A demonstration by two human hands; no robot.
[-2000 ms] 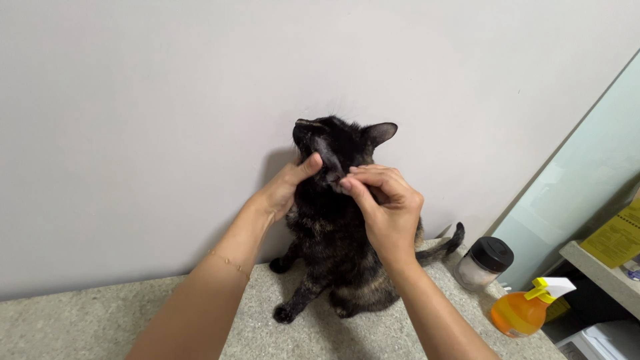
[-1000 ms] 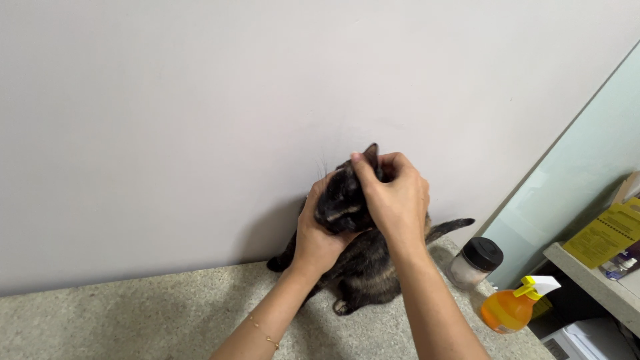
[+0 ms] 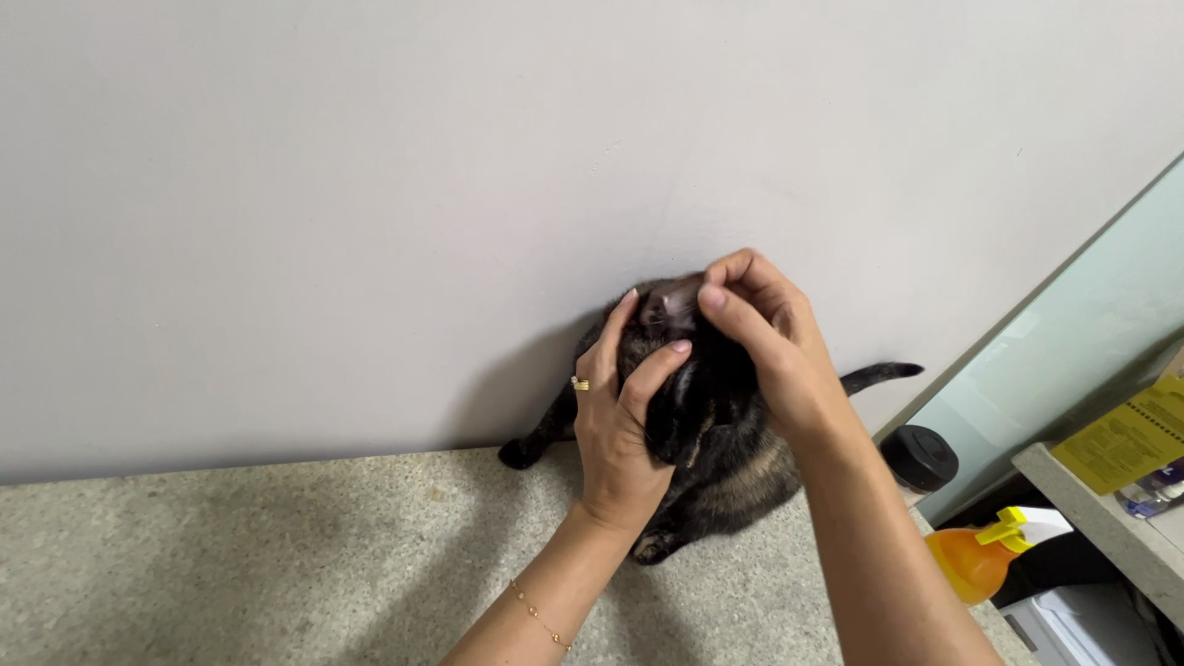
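Note:
A dark tortoiseshell cat (image 3: 740, 472) is on the speckled stone counter (image 3: 231, 555), against the wall. My left hand (image 3: 620, 425), with a ring on one finger, is wrapped around the side of its head, the thumb and a finger lying on either side of the ear's base. With thumb and fingertips my right hand (image 3: 768, 324) pinches the edge of the cat's ear (image 3: 680, 298), folding it so that the paler inner side shows. The cat's head is tilted down, and its face is mostly hidden.
Right of the cat stand a jar with a black lid (image 3: 918, 458) and an orange spray bottle (image 3: 971, 560) with a yellow and white trigger head. A yellow printed box (image 3: 1119, 439) lies on a shelf at the far right. The pale wall (image 3: 370, 231) rises behind.
The cat's head has gone from raised to tilted downward. My left hand has moved around the head, and my right hand now pulls on the ear's edge.

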